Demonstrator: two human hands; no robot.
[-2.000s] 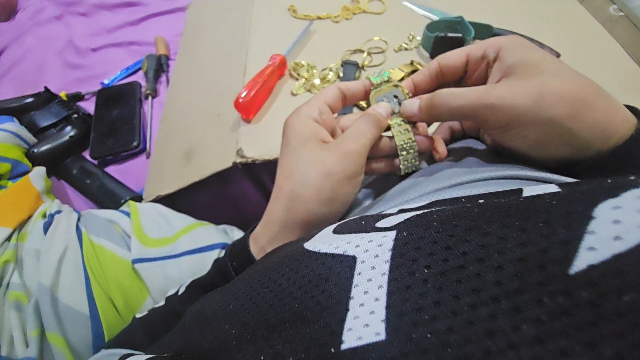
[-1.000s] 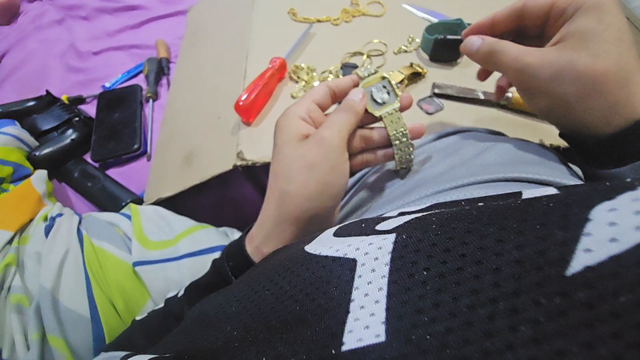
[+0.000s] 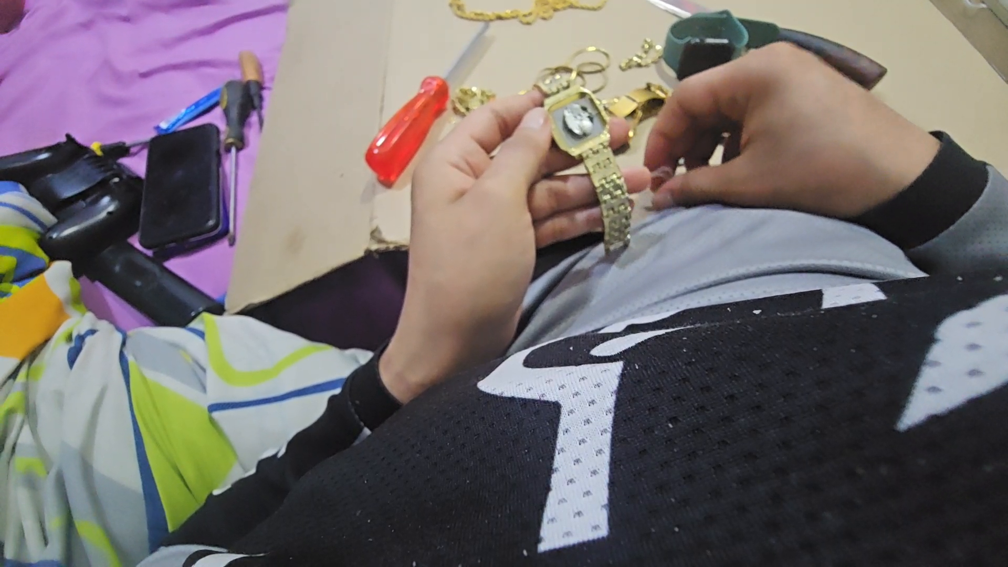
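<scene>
A gold-toned wristwatch (image 3: 579, 126) lies in my left hand (image 3: 480, 205), pinched at its square case between thumb and fingers. The case shows a silvery inner part, and its metal link bracelet hangs down over my fingers. Just right of the bracelet, my right hand (image 3: 756, 142) pinches a small clear piece (image 3: 661, 175) at the board's near edge; its shape is mostly hidden by the fingertips. Behind that hand sits a green-strapped smartwatch (image 3: 705, 43). A gold bracelet or band (image 3: 642, 102) lies behind the wristwatch.
On the cardboard (image 3: 315, 157) lie a red-handled screwdriver (image 3: 408, 130), gold rings (image 3: 591, 67), gold chains (image 3: 524, 9) and a dark-handled tool (image 3: 835, 57). To the left, on purple cloth, are a black phone (image 3: 183, 187), another screwdriver (image 3: 233, 118) and a black power tool (image 3: 102, 213).
My right hand left the wristwatch, moved to the smartwatch, then came down to the board's near edge, where a small clear piece lay a second ago. My left hand has kept hold of the wristwatch.
</scene>
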